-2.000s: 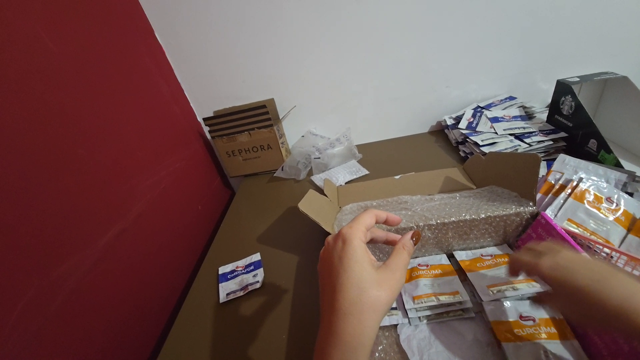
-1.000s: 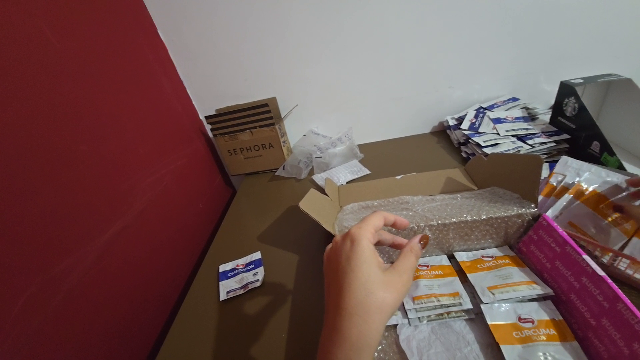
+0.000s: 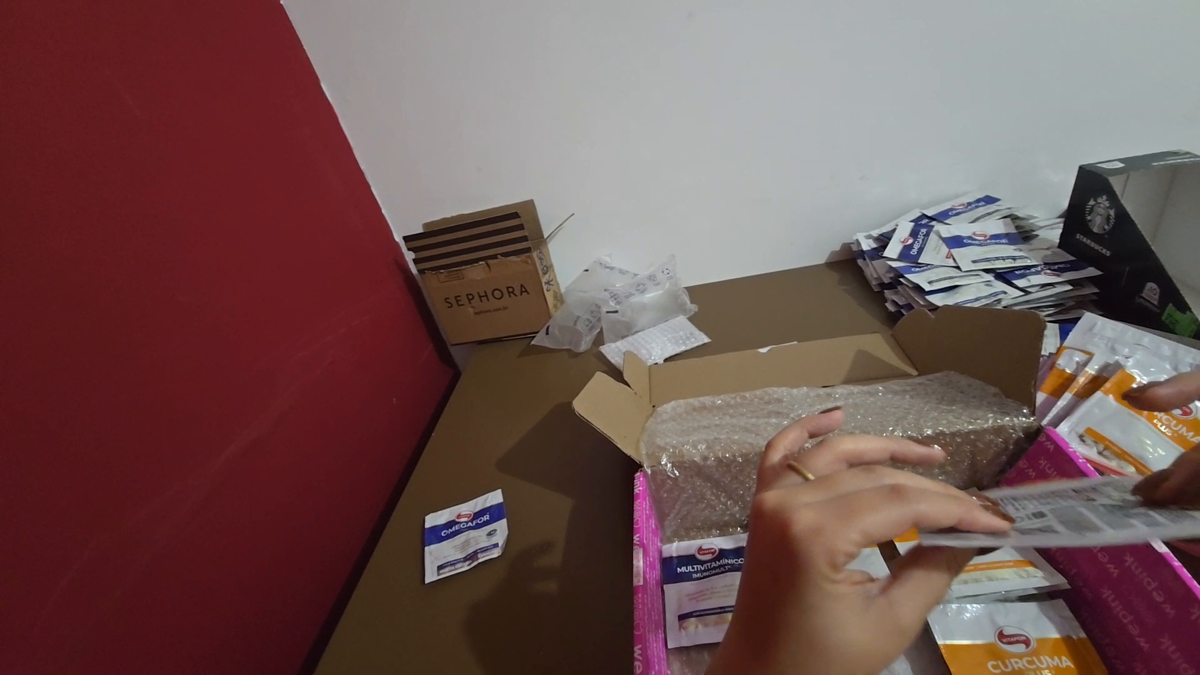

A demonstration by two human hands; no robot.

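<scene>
My left hand (image 3: 844,534) pinches the left end of a flat sachet (image 3: 1078,514) between thumb and fingers, above the open cardboard box. The fingers of my right hand (image 3: 1167,478) hold the sachet's other end at the right edge of view. Under the hands, the pink-sided box (image 3: 1106,581) is lined with bubble wrap (image 3: 825,422). Inside it lie a blue and white multivitamin sachet (image 3: 703,591) and orange and white Curcuma sachets (image 3: 1017,642). More orange and white sachets (image 3: 1125,403) stand upright just right of the box.
One Omegafor sachet (image 3: 465,536) lies alone on the brown table (image 3: 562,469). Behind are a Sephora carton (image 3: 487,305), plastic air pillows (image 3: 647,300), a heap of blue and white sachets (image 3: 975,248) and a black Starbucks box (image 3: 1116,225). The red wall borders the left.
The right hand, out of view one second ago, is back at the right edge. The left hand, which held nothing visible, has moved right and now grips a sachet together with the right.
</scene>
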